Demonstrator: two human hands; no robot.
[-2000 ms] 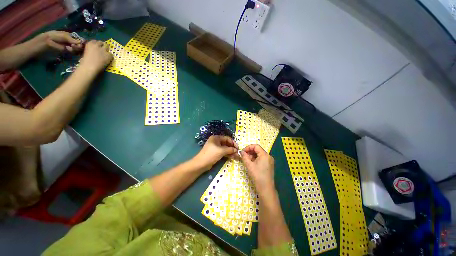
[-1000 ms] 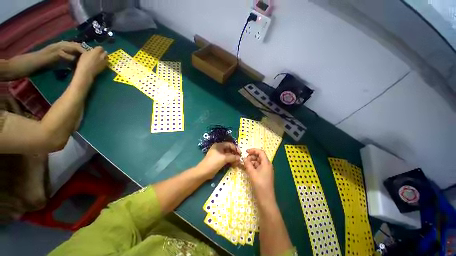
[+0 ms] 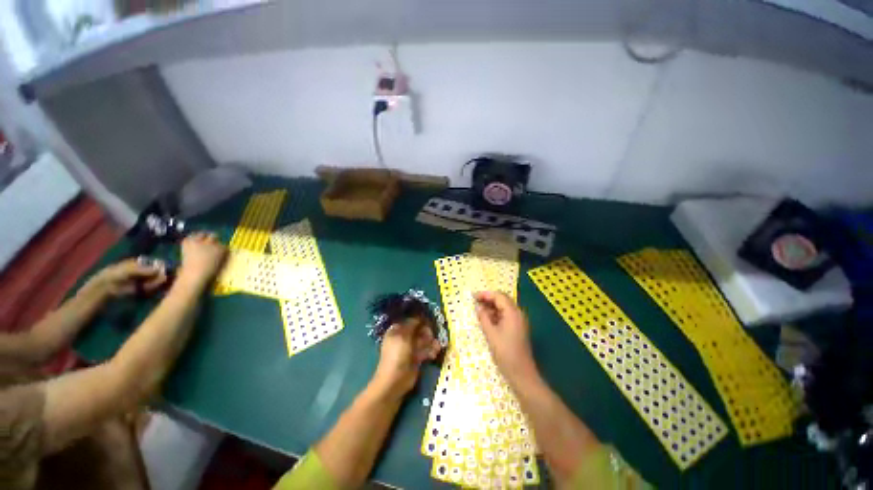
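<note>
Overlapping yellow adhesive sheets (image 3: 479, 402) with rows of dots and pale rings lie in front of me. My left hand (image 3: 407, 352) is at the near edge of a tangled pile of black wires (image 3: 402, 306) with small silver-white discs, left of the sheets. Its fingers are curled and partly hide the pile; whether they grip a component is not clear. My right hand (image 3: 504, 330) is over the upper part of the sheets, its fingertips close together. Any small piece between them is too blurred to tell. The two hands are apart.
More yellow sheets (image 3: 627, 359) lie to the right, near a white block (image 3: 756, 278) with a fan. A cardboard tray (image 3: 359, 196), perforated strip (image 3: 488, 225) and fan (image 3: 498, 182) are by the wall. Another person's hands (image 3: 196, 258) work at left.
The view has turned and tilted up, showing more wall and shelf. My hands, earlier together at the fingertips, have separated; my left hand is now at the wire pile.
</note>
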